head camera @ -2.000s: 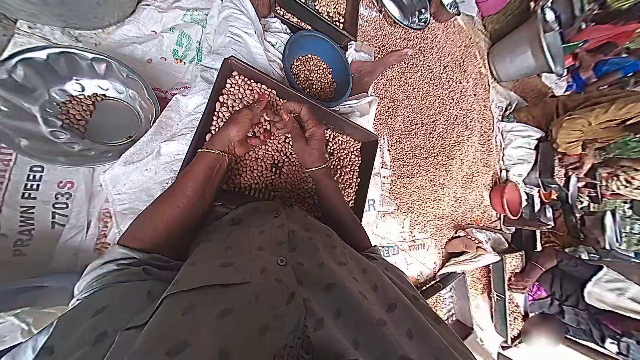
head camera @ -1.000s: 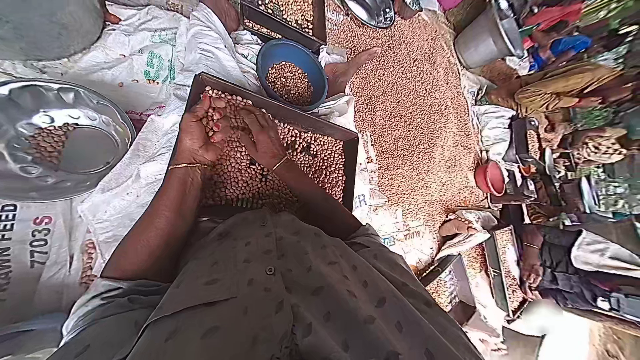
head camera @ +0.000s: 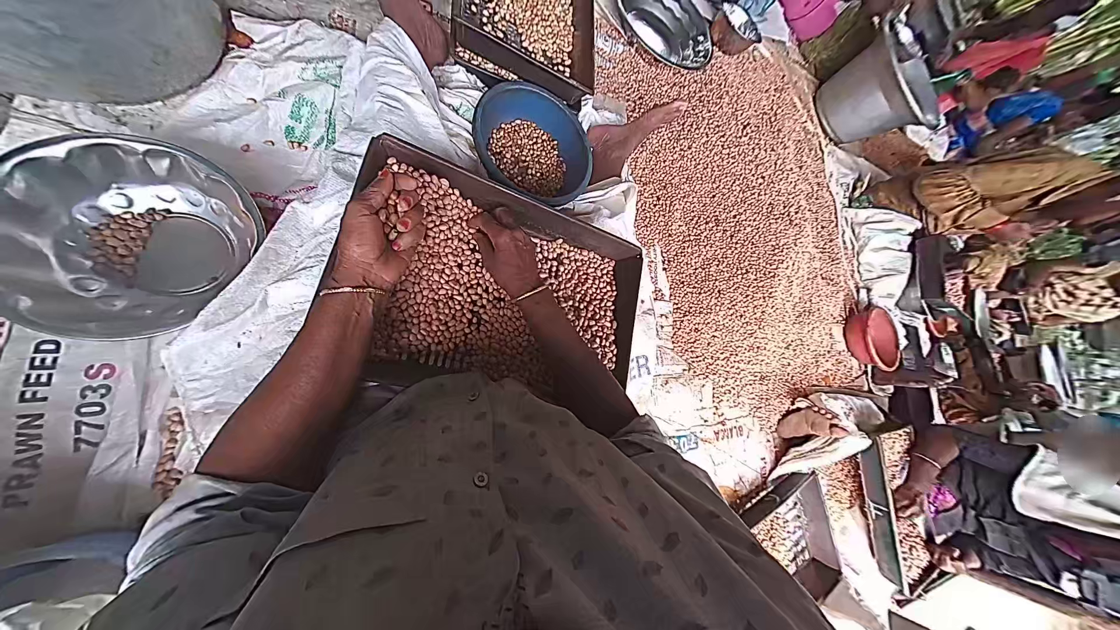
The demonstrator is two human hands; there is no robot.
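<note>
A dark rectangular tray full of round brown-pink nuts lies against my lap. My left hand is over its left part, palm turned up, with the fingers curled around several nuts. Over the upper middle of the tray is my right hand, its back toward the camera and its fingers bent downward; whether it pinches a nut is hidden. Each wrist wears a thin bangle. A blue bowl partly filled with nuts touches the tray's far edge.
At the left, a shiny metal basin holds some nuts. White woven sacks lie beneath. Beyond my tray are another nut tray and a bare foot. Nuts are spread widely at the right, near a grey bucket, a red bowl and other people.
Two seconds ago my hands were close together above the nuts; now they are apart, the left at the tray's left side and the right near its middle.
</note>
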